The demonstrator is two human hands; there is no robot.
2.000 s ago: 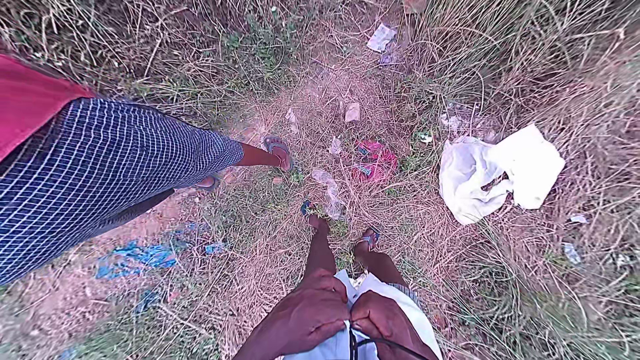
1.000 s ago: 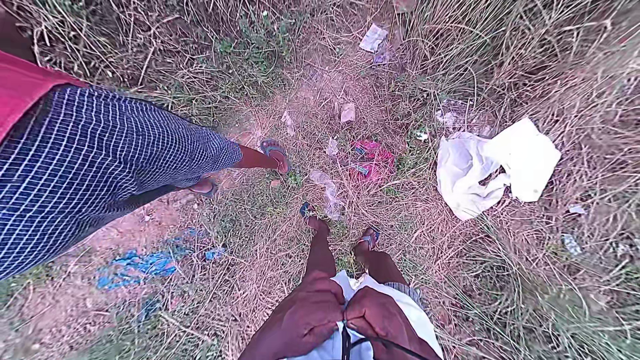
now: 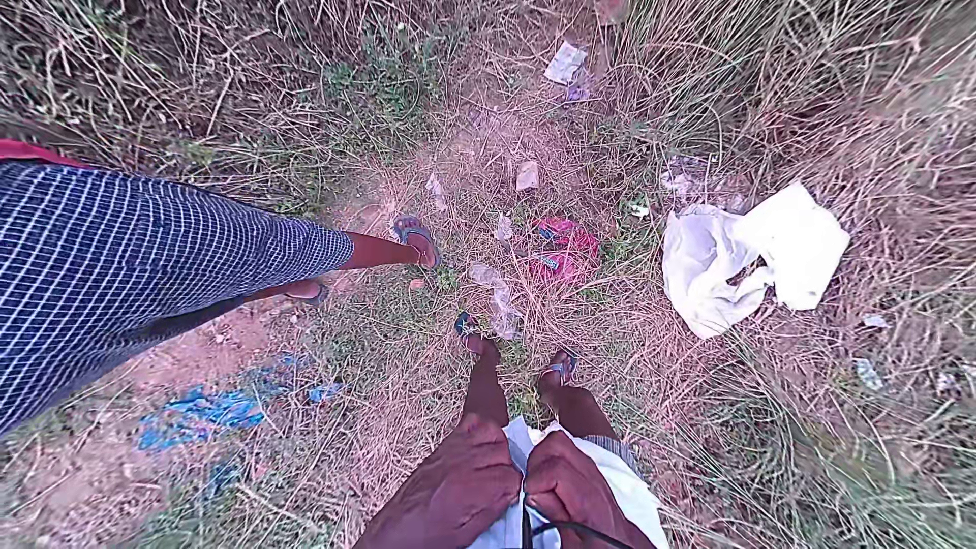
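My left hand (image 3: 476, 473) and my right hand (image 3: 568, 480) are close together at the bottom centre, in front of my body. Both sets of fingers are bent on white cloth (image 3: 640, 488) that spreads below and to the right of them. A dark cord (image 3: 583, 528) runs from between the hands toward the bottom edge. The fingertips are too unclear to show whether they pinch the cloth or the cord. My sandalled feet stand on dry grass just beyond the hands.
A person in a checked wrap skirt (image 3: 152, 259) stands at the left, one sandal (image 3: 418, 240) forward. White plastic sheeting (image 3: 709, 267) lies at right, a pink plastic bag (image 3: 564, 248) near centre, blue plastic scraps (image 3: 202, 415) at lower left. Tall dry grass (image 3: 762, 69) borders the ground.
Less of the other person's red garment shows at the left edge than before. My hands stay close together at the white cloth.
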